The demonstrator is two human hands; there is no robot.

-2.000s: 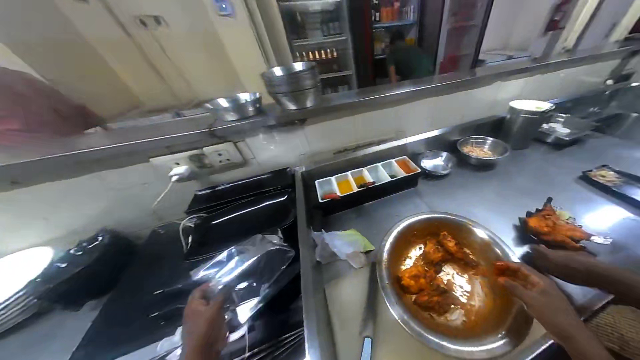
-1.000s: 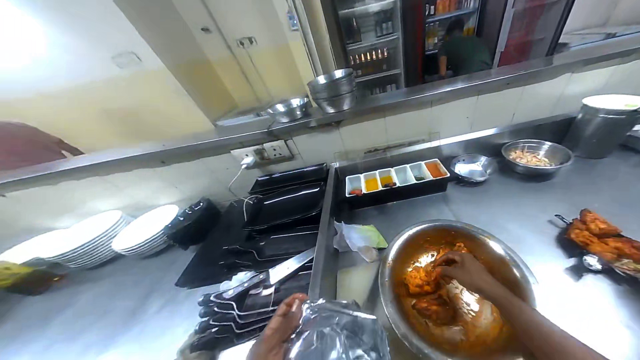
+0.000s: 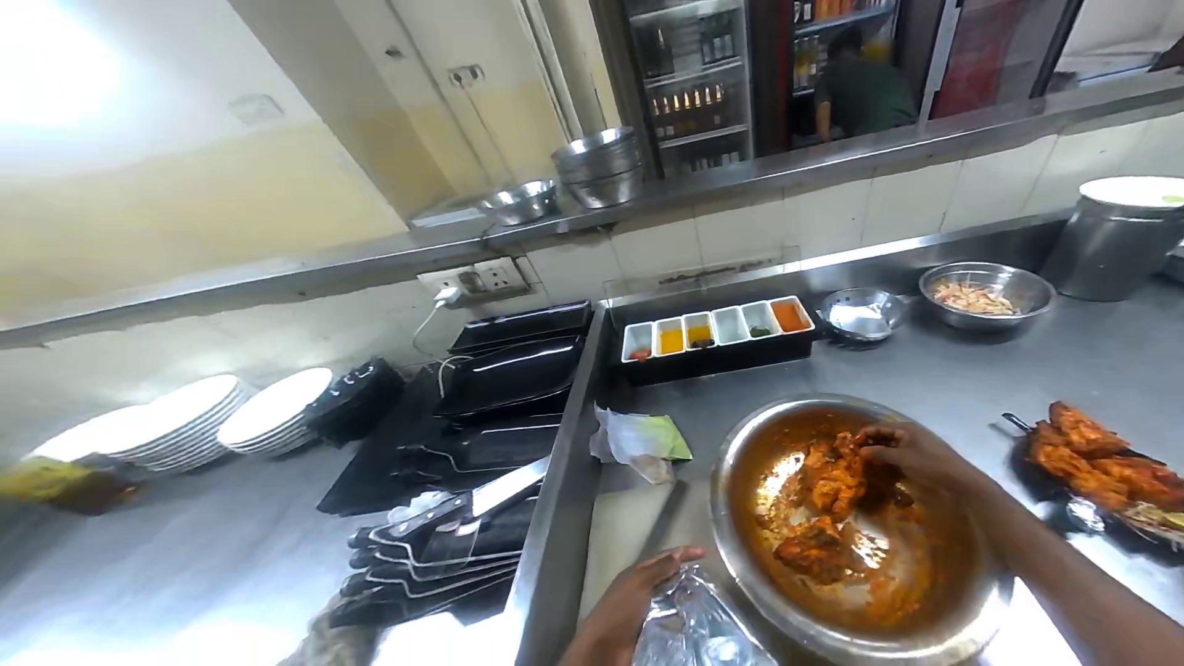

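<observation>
In the large steel bowl (image 3: pixel 740 555), my right hand (image 3: pixel 911 453) grips a piece of orange sauced meat (image 3: pixel 832 472); another sauced piece (image 3: pixel 814 550) lies below it. My left hand (image 3: pixel 638 597) holds a crumpled silver foil bag (image 3: pixel 698 629) by the bowl's lower left side. Left of the bowl, a knife (image 3: pixel 664 523) lies on a white cutting board (image 3: pixel 615 536), with crumpled paper (image 3: pixel 638 439) behind it. A plate of orange cooked meat (image 3: pixel 1101 462) with shredded garnish stands to the right.
A tray of sauce compartments (image 3: pixel 712 361), a small metal bowl (image 3: pixel 860 314), a bowl of shredded food (image 3: pixel 985 296) and a steel container (image 3: pixel 1115 245) line the back. Stacked black dishes (image 3: pixel 435 573), a cleaver (image 3: pixel 509 486) and white plates (image 3: pixel 277 412) are left. A person (image 3: pixel 865 92) is beyond the ledge.
My right hand has moved from the bowl's right rim into the sauced meat. My left hand, with the foil bag, has moved from over the black dishes to beside the bowl. The view has shifted.
</observation>
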